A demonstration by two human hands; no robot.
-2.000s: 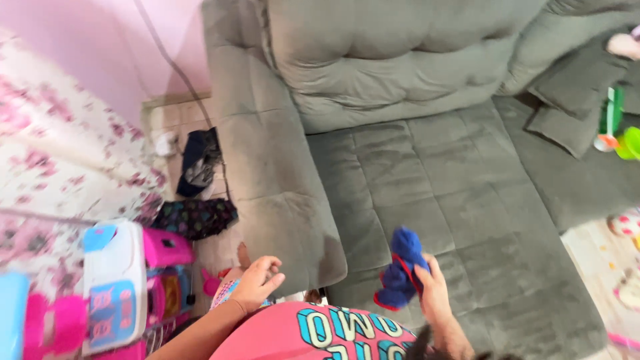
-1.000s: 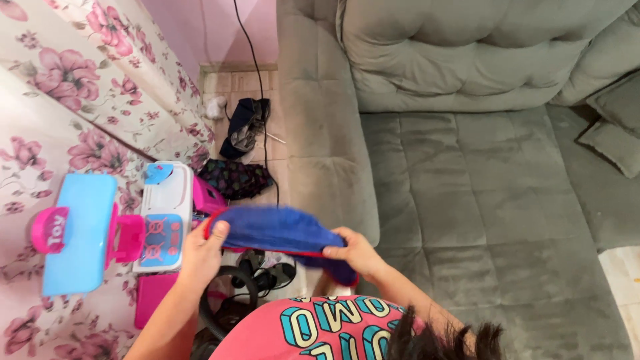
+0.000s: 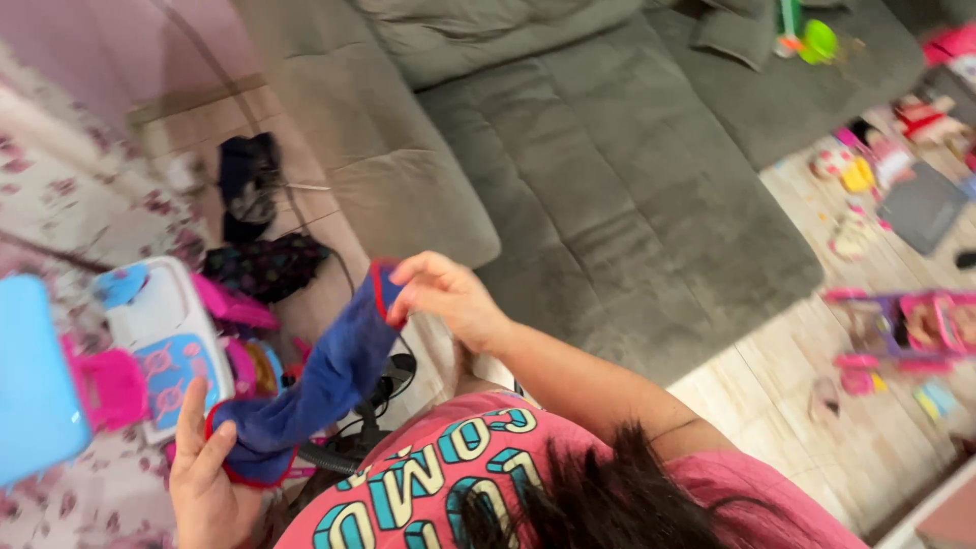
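A blue cloth with red edging [image 3: 328, 374] is stretched between my two hands, at the lower left of the head view. My left hand [image 3: 210, 457] grips its lower end, with the thumb over the red edge. The cloth's upper end is pinched by my right hand [image 3: 446, 297], near the front corner of the sofa arm. The middle of the cloth hangs in loose folds above the floor, partly in front of a black hose [image 3: 332, 457].
A grey sofa [image 3: 610, 183] fills the centre. To the left stand a pink, white and blue toy kitchen [image 3: 171, 343] and a floral curtain [image 3: 61, 175]. Dark clothes [image 3: 263, 267] and a cable lie on the floor. At right are scattered toys and a pink doll stroller [image 3: 907, 332].
The blue cloth was bunched in my right hand at first, with my left hand empty. Both hands then took hold of it, and it now slants between them.
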